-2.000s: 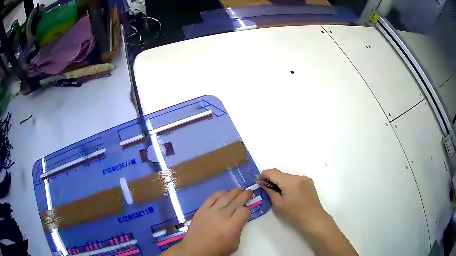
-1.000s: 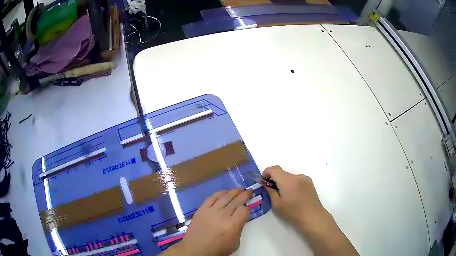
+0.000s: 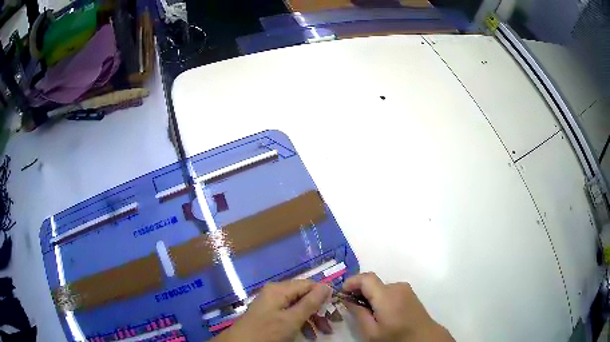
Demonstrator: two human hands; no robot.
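The blue-tinted clear sewing template (image 3: pixel 221 180) lies on the table, with a wide brown tape band, white strips and pink-red markings. My left hand (image 3: pixel 284 310) is at its lower right edge, thumb and forefinger pinched together. Small pale bits show under the fingertips; I cannot tell whether they are held. My right hand (image 3: pixel 394 310) is shut on small dark thread snips (image 3: pixel 353 298), their tips pointing left at my left fingertips. Both hands are cut off by the bottom edge.
A cream machine bed (image 3: pixel 415 147) lies under and right of the template. A silver rail (image 3: pixel 548 93) runs down the far right. Other template sheets (image 3: pixel 287 33) lie at the back. A rack with mauve cloth (image 3: pixel 83 67) stands upper left. Black pieces (image 3: pixel 8 287) lie at the left edge.
Both hands have moved down, off the template's right corner, and come together at its lower edge. The snips moved down with my right hand. The view has shifted slightly.
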